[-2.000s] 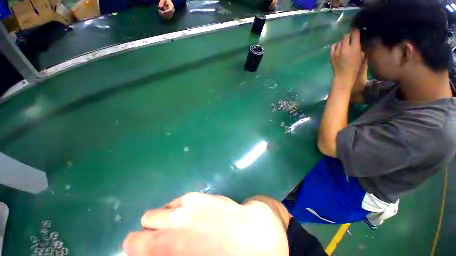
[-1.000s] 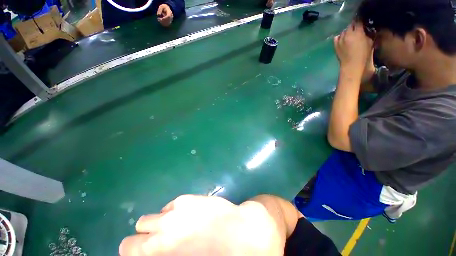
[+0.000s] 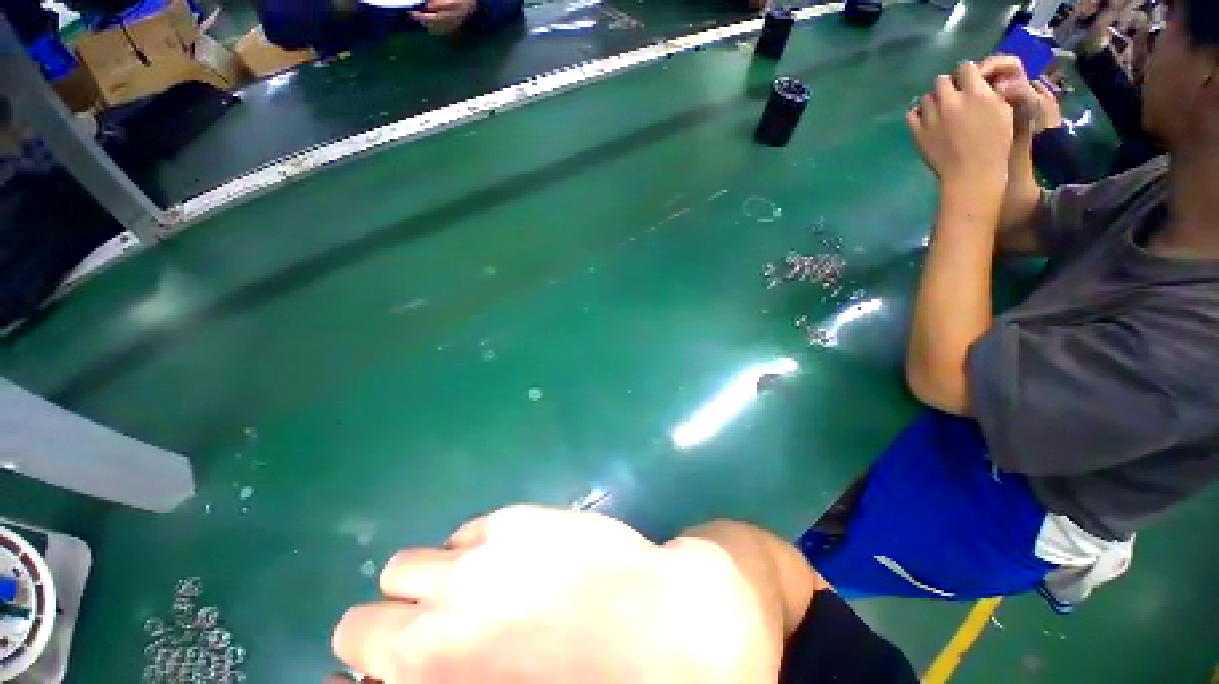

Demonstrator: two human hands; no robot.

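My right hand [image 3: 562, 601] is large and overexposed at the bottom centre, its back towards me and its fingers curled to the left. The fingertips are cut off by the lower edge, so what they hold, if anything, is hidden. My left hand is out of the picture. A pile of tiny shiny metal rings [image 3: 194, 648] lies on the green tabletop [image 3: 401, 388] at the lower left. Left of it is a white round housing [image 3: 64, 601] with a blue item [image 3: 8, 589] inside, cut off by the left edge.
A white post [image 3: 100, 448] juts in at left. A seated person [image 3: 1096, 334] is at right with raised hands. Before them lie more rings [image 3: 809, 270]. Black housings [image 3: 782, 112] stand farther back, near a pale rail [image 3: 441, 123]. Another person's hand shows beyond.
The view has shifted, so table items sit farther right and more of the white housing shows. The neighbour's raised hands are now away from their face. My right hand keeps its curled pose.
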